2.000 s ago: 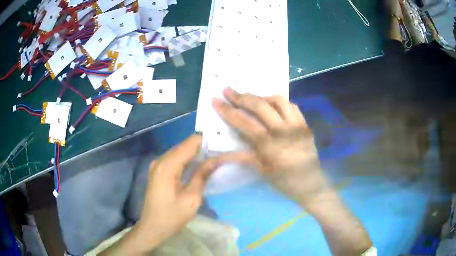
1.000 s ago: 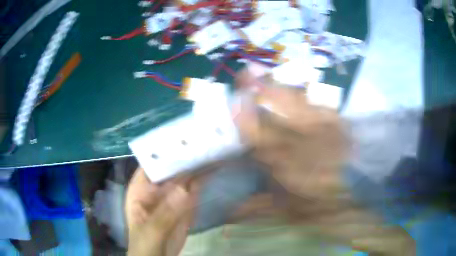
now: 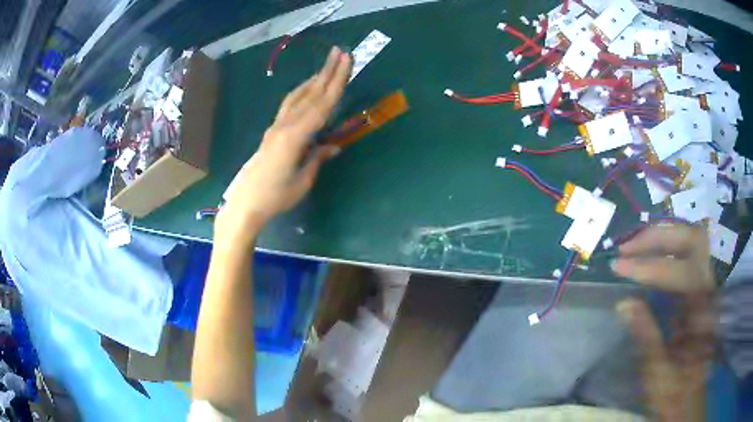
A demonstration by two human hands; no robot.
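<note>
My left hand [image 3: 289, 144] is stretched flat over the green bench, fingers extended and thumb apart. It covers part of a pale patterned strip [image 3: 370, 54]. The near end of an amber circuit piece [image 3: 376, 118] with dark wires lies between its fingers and thumb. What is under the palm is hidden. My right hand [image 3: 669, 280] is blurred at the bench edge, lower right; its grip cannot be told. Left of it lie two overlapping padded pieces [image 3: 588, 221] with red and blue wires. A large pile of padded pieces [image 3: 673, 136] lies at the right.
A cardboard box [image 3: 161, 185] holding white wired pieces stands at the left. A person in a light blue sleeve [image 3: 74, 222] is beside it. Another thin strip [image 3: 318, 16] lies at the back. Blue bins [image 3: 285, 301] stand below the bench edge [image 3: 371, 265]. Clear film [image 3: 471, 243] lies near that edge.
The view has swung left. My left hand has moved onto the bench over the patterned strip, and its white pad strip no longer shows. My right hand now appears right of the overlapping padded pieces.
</note>
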